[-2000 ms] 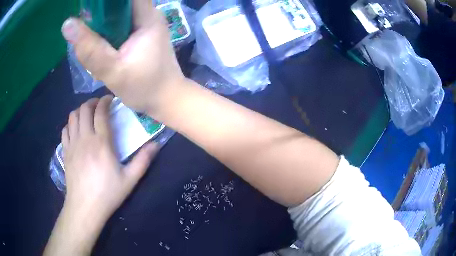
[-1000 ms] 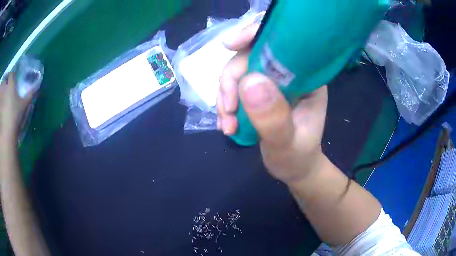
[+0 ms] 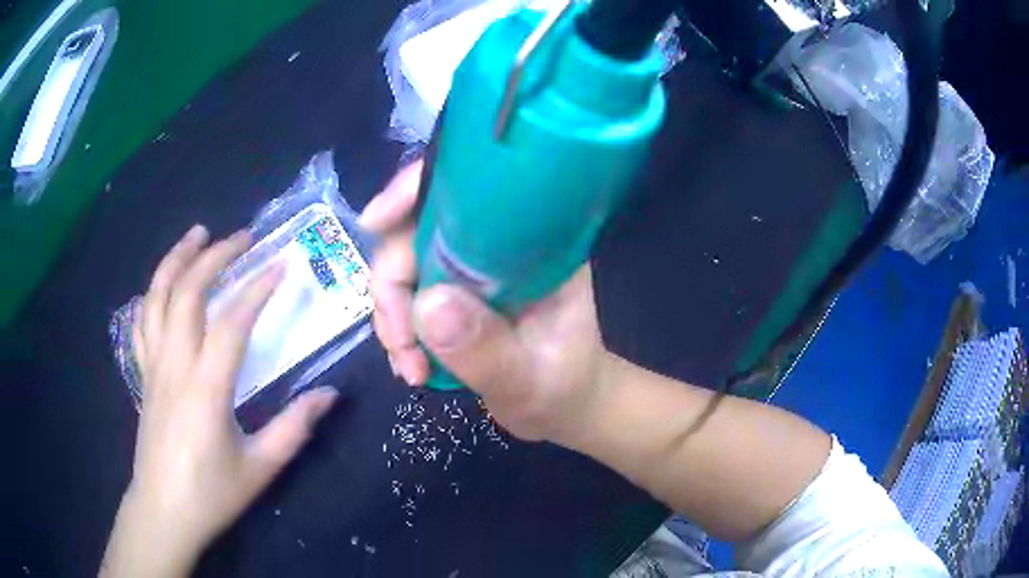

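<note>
My right hand (image 3: 497, 350) is wrapped around a teal-green electric screwdriver (image 3: 530, 169), held above the mat with its cord end up; its tip is hidden. A white power bank housing (image 3: 299, 322) lies open side up on clear film, with a green circuit board (image 3: 334, 257) at its upper end. My left hand (image 3: 209, 361) is spread over the left part of this housing, fingers apart; whether the fingertips touch it is unclear. Small silvery screws (image 3: 434, 435) lie scattered on the dark mat below the screwdriver.
Another unit (image 3: 66, 96) lies on the green surface at upper left. A bagged white unit (image 3: 434, 62) is partly behind the screwdriver. A crumpled plastic bag (image 3: 914, 147) hangs at right. The black cord (image 3: 903, 192) crosses at right. Striped stacks (image 3: 970, 395) are at lower right.
My left hand has moved from the far left edge back over a housing, which now lies lower and nearer. A unit rests at upper left. My right hand and screwdriver have moved left.
</note>
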